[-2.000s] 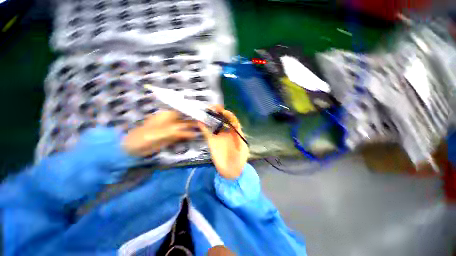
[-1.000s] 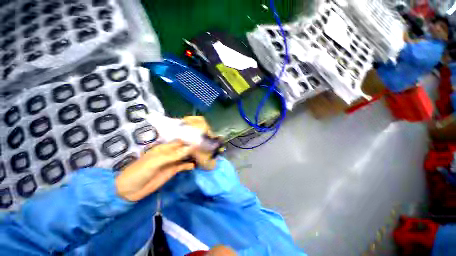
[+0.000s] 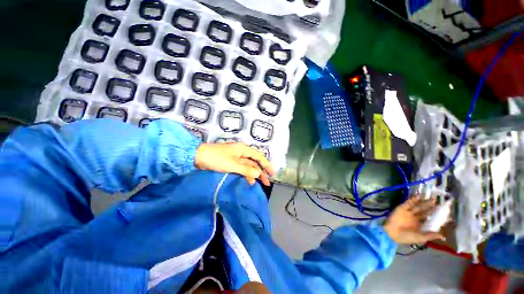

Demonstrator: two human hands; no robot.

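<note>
Black rounded-square watch housings sit in rows in a whitish blister tray on the green bench. My left hand is at the tray's near right edge, fingers loosely bent, with nothing visible in it. My right hand is stretched out to the right past the bench edge, its fingers and thumb apart. A blurred whitish translucent thing lies between them; I cannot tell whether it is the syringe or plastic film, or whether it is held.
A black controller box with a red display stands beside a perforated blue panel. A blue hose loops at the bench edge. Spare trays lie at the right. Another tray is behind. Red bins are at lower right.
My hands were together at the whitish syringe over the tray; they have parted. My right hand has moved far right, and my left hand is at the tray edge. The view has shifted.
</note>
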